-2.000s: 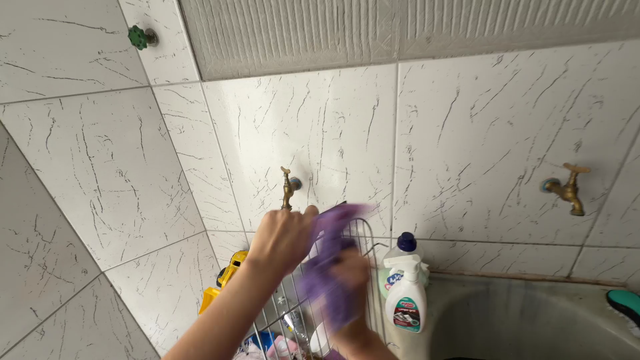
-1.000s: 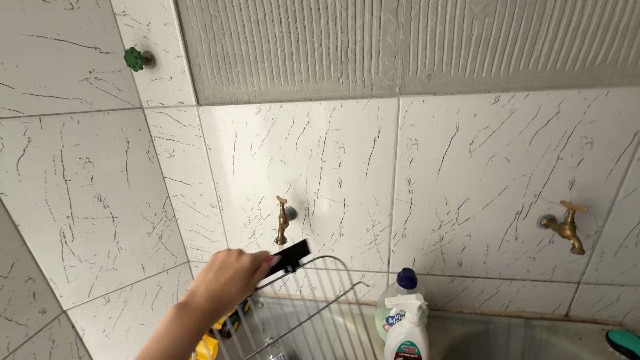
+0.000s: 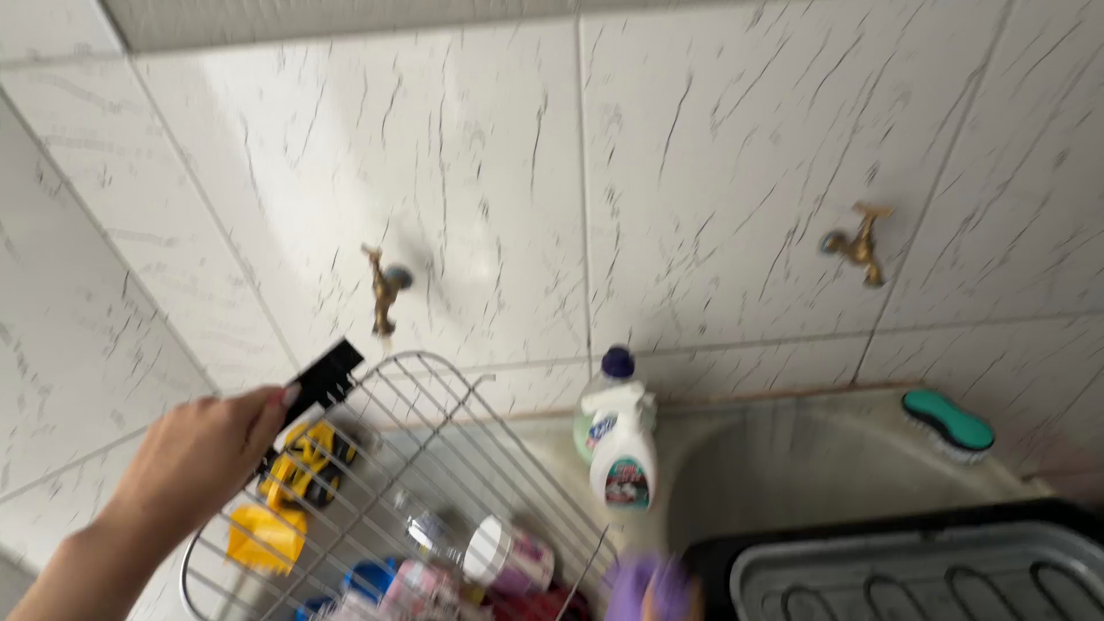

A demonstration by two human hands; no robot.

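Note:
My left hand is closed on the black handle of a wire grill rack, which it holds up, tilted, above the left basin. At the bottom edge my right hand shows only in part and blurred, shut on a purple cloth near the rack's lower right corner. Through the wires show a yellow toy loader, a clear bottle and a white-lidded tub.
A white spray bottle and a blue-capped bottle stand between the basins. A teal brush lies at the right basin's back edge. A black electric grill fills the lower right. Brass taps jut from the tiled wall.
Two seconds ago both hands were together with the purple cloth at the rack; now my right hand and the cloth are lower and to the right. The view has tilted down, showing the grill.

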